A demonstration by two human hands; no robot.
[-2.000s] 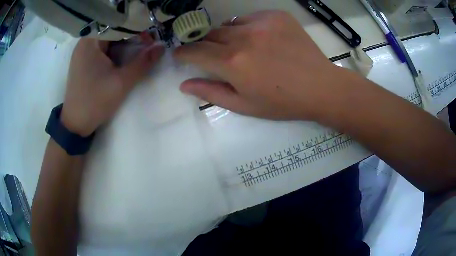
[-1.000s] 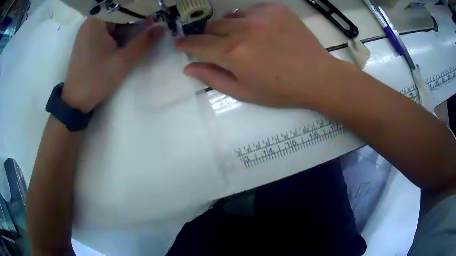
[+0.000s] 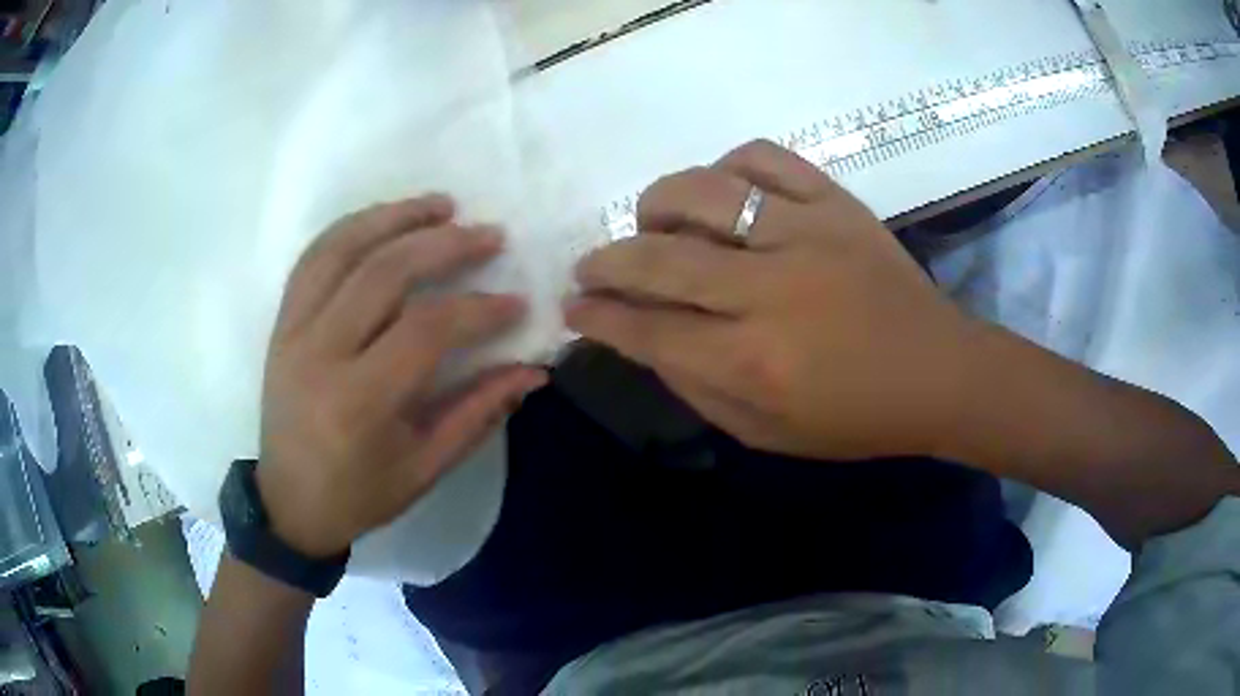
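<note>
A thin white fabric panel (image 3: 408, 136) lies over the left part of the table and hangs over its front edge, with a curved lower end. My left hand (image 3: 388, 367), with a dark wristband, is on the panel near the front edge, its fingers bent and thumb tip at the panel's right edge. My right hand (image 3: 775, 299), with a ring, has its fingertips on the panel's right edge beside my left fingers. Both hands hold the fabric edge between them. The sewing machine's needle area is out of the picture.
A printed ruler scale (image 3: 938, 116) runs along the table's front edge. A narrow white strip (image 3: 1126, 75) hangs over the edge at upper right. More white fabric (image 3: 1088, 286) hangs at the right of my dark-covered lap (image 3: 707, 544). Dark and metallic items (image 3: 95, 435) stand at far left.
The view has tilted down, so the machine head and pen have left the picture. Both hands have moved from the needle area to the panel's edge near the table front.
</note>
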